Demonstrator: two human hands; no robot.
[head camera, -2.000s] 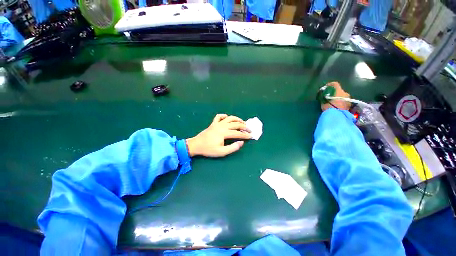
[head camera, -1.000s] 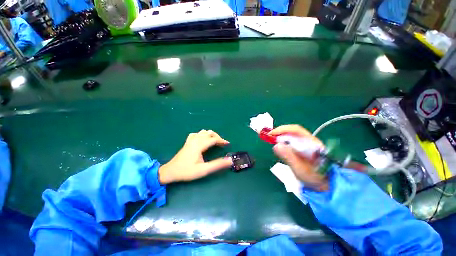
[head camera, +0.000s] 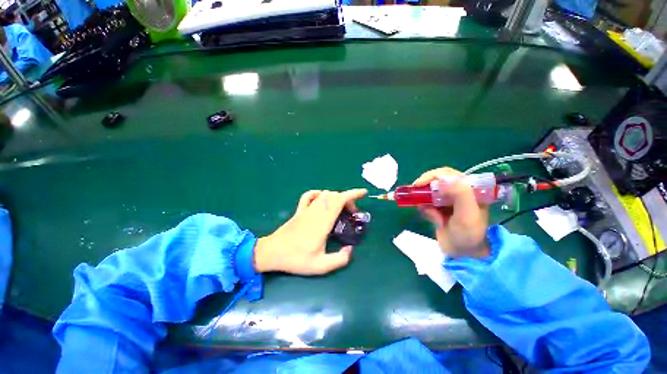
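My right hand is closed around the glue dispensing syringe, which lies nearly level with its red end and thin needle pointing left. The needle tip is near my left index fingertip; whether they touch I cannot tell. My left hand rests on the green bench, with the small black unit between its index finger and thumb. A bright silvery part shows at the unit's upper edge. White wiping paper lies just above the needle, and another piece lies below the syringe, near my right wrist.
The grey controller stands at right, with a black box on it and an air hose running to the syringe. More paper lies beside it. Black units lie toward the back. A green fan and stacked items stand beyond.
My right hand has come from the controller to the middle with the syringe. My left hand has left the paper and moved to the black unit, its fingers now around it.
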